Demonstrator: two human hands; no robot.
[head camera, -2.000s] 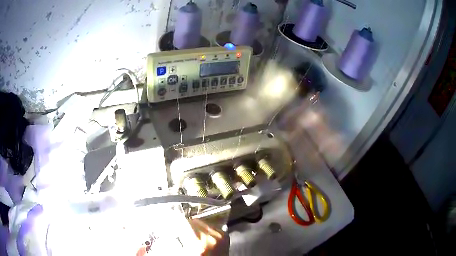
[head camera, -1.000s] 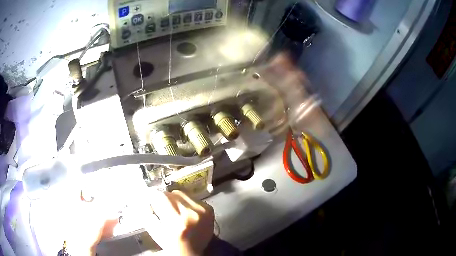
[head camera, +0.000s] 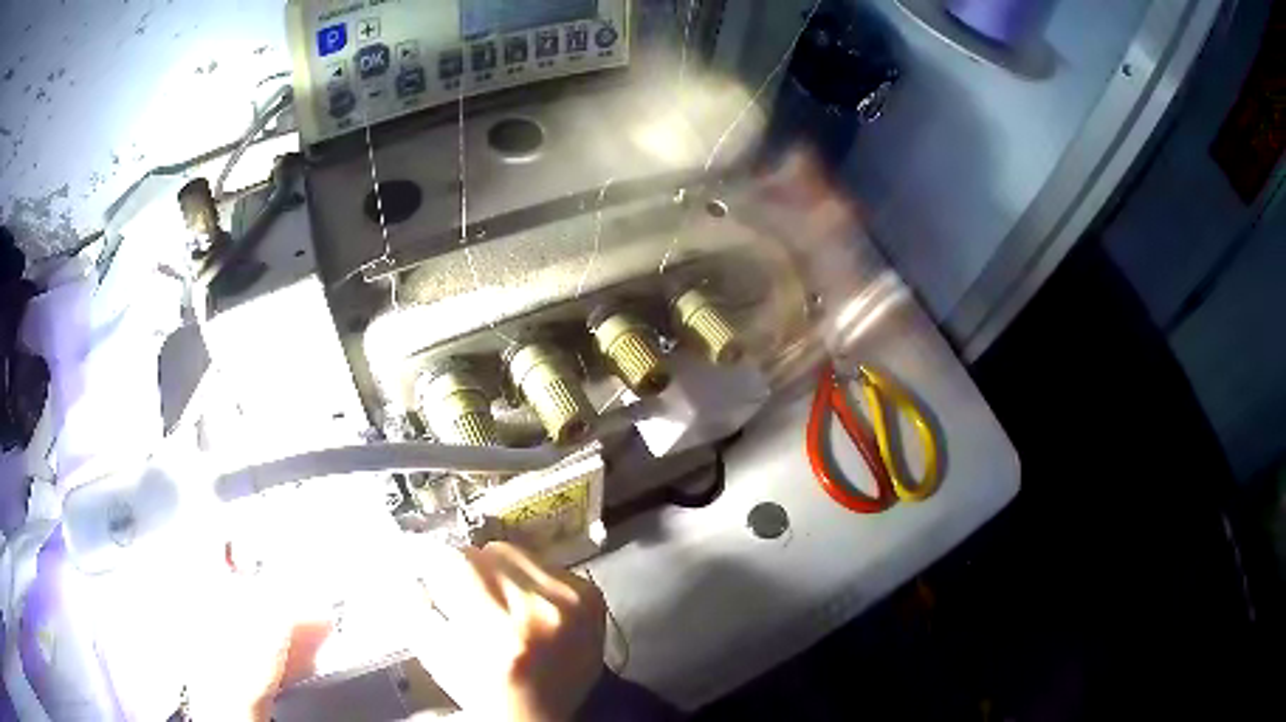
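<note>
The overlock machine (head camera: 254, 332) fills the centre, with ribbed brass-coloured tension knobs (head camera: 546, 388) and a yellowish label block. My right hand (head camera: 515, 628) is at the bottom centre, just below the label block, fingers bent; glare hides its fingertips and whatever is under them. My left hand (head camera: 289, 663) shows only as a small, washed-out part at the bottom left, so its fingers cannot be made out. Pale and lilac fabric (head camera: 54, 607) lies at the lower left, largely whitened by the lamp. A grey-white curved tube (head camera: 381, 459) crosses in front of the knobs.
Snips with one red and one yellow handle loop (head camera: 852, 444) lie right of the knobs. The control panel (head camera: 458, 64) stands behind. A purple thread cone (head camera: 999, 21) is cut off at the top right. A dark heap (head camera: 20, 353) is at the far left. Threads run down to the knobs.
The view has dropped towards the table, so the panel and cones sit higher or are cut off. My right hand shows more fully and my left hand partly. Little differs over the last second.
</note>
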